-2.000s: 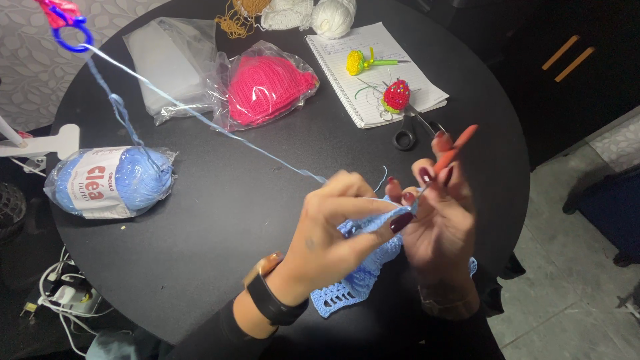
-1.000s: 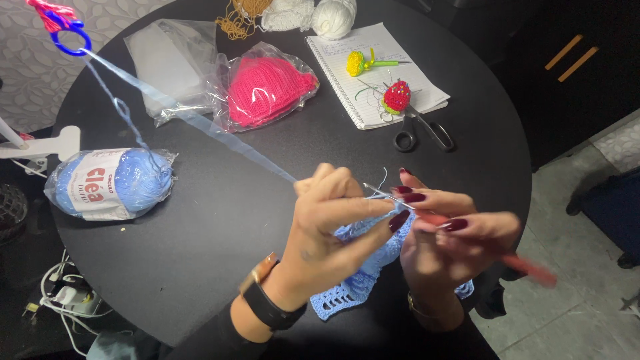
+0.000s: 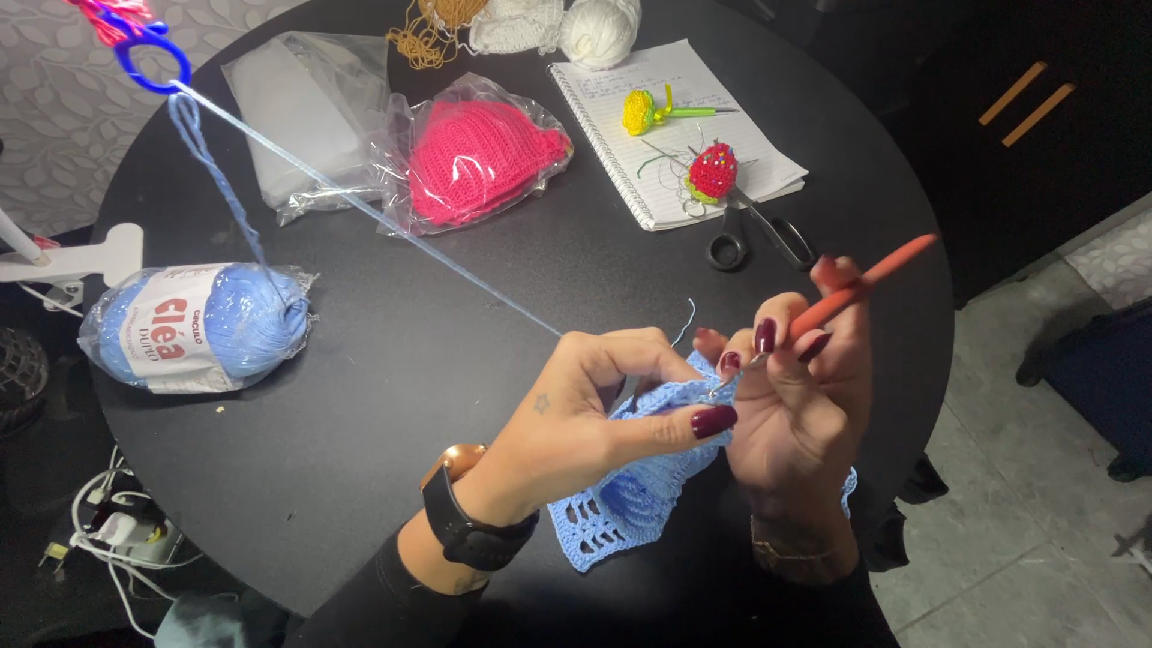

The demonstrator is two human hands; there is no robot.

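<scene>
My left hand (image 3: 603,414) pinches the light blue crocheted piece (image 3: 643,490) near its upper edge, the thumb in front. In my right hand (image 3: 796,387) is a crochet hook with an orange-red handle (image 3: 864,283); its metal tip is at the work beside my left thumb. The openwork corner of the piece hangs below my hands. Blue yarn (image 3: 405,236) runs taut from my left hand up to a blue ring (image 3: 153,58) at the upper left. From the ring the yarn drops to a wrapped blue yarn skein (image 3: 216,328) on the table.
On the round black table (image 3: 360,468) are a bagged pink crocheted item (image 3: 477,162), a clear plastic bag (image 3: 310,126), a white yarn ball (image 3: 601,31), and a spiral notebook (image 3: 621,171). A yellow flower-topped pen (image 3: 639,112), strawberry pincushion (image 3: 713,171) and black-handled scissors (image 3: 729,247) lie there. Cables (image 3: 108,540) hang at lower left.
My right hand has turned: the hook's handle, pointing down and right one second ago, now points up and right. My left hand stays on the blue piece.
</scene>
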